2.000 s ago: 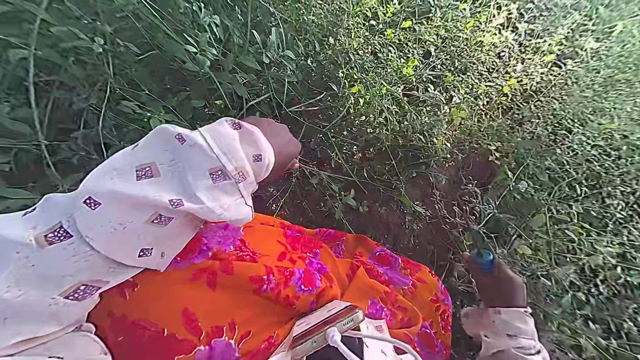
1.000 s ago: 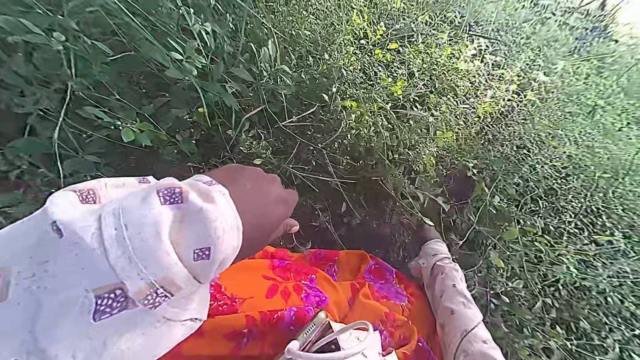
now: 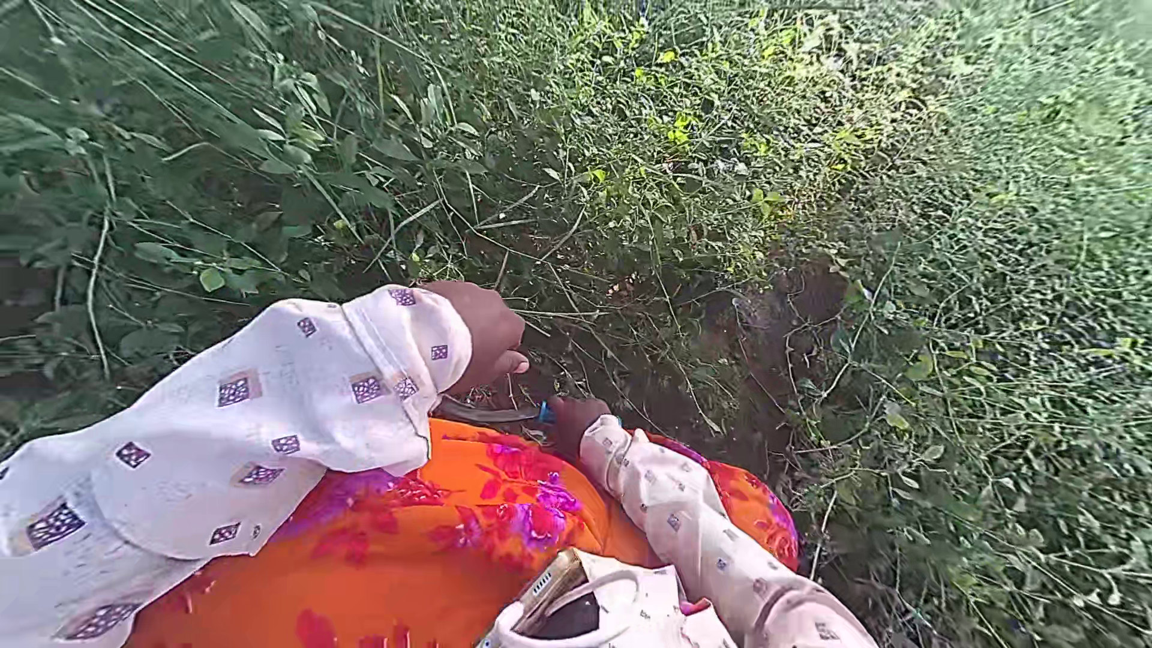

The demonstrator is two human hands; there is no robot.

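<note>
My right hand [image 3: 576,423] is closed around the blue handle [image 3: 545,412] of a sickle, low in the middle of the view. Its thin curved metal blade [image 3: 486,414] points left, passing just below my left hand [image 3: 490,335]. That hand is bent down among thin green stems [image 3: 562,315], its thumb tucked toward the fingers; the palm and most fingertips are hidden, so what it grips cannot be told. Both arms wear pale sleeves with small printed squares.
Dense weeds and grass [image 3: 1008,360] surround a dark patch of bare soil [image 3: 765,351]. Orange floral cloth [image 3: 468,540] covers my lap. A phone-like device [image 3: 553,585] sits in a pale patterned cloth, with a white cable [image 3: 576,637] beside it.
My right hand has come in from the far right to beside my left hand, bringing the blue handle with it. The sickle blade now shows between them.
</note>
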